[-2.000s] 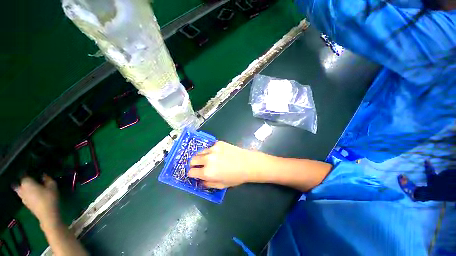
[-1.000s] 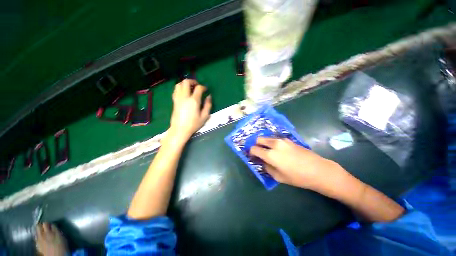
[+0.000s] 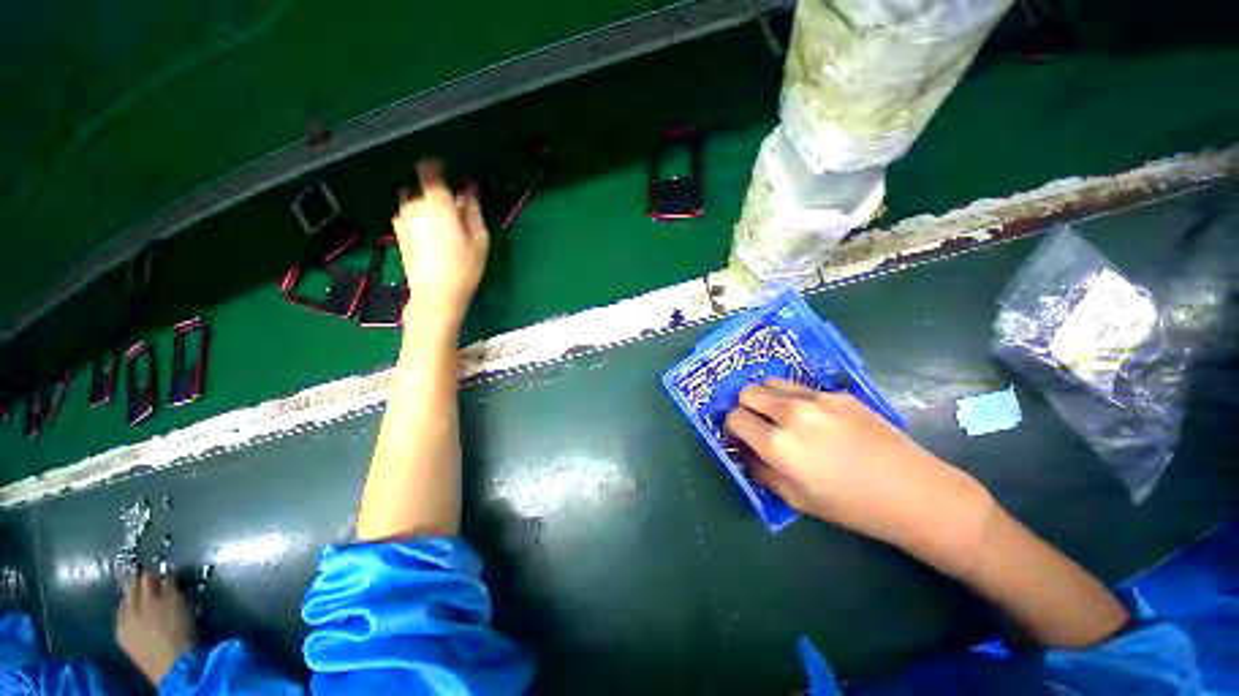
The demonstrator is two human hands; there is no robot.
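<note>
My left hand [image 3: 442,252] reaches over the green belt [image 3: 598,265], its fingertips blurred at a dark housing; whether it grips it cannot be told. My right hand [image 3: 815,449] has its fingertips down in the blue parts tray [image 3: 845,356], among the silver metal parts [image 3: 747,356]; what is between the fingers is hidden. Dark phone housings with red edges lie on the belt, one upright in view [image 3: 675,177] right of my left hand, others [image 3: 326,290] to its left.
A whitish wrapped post [image 3: 815,177] rises behind the tray. A blue-white slip [image 3: 989,412] and a clear bag with a white label [image 3: 1103,326] lie right of the tray. Another person's hand [image 3: 154,619] is by loose silver parts [image 3: 133,533] at left.
Compared with one second ago, the view has shifted and my left hand is farther left over the belt. My right hand remains in the tray. Housings near the left hand appear in different positions.
</note>
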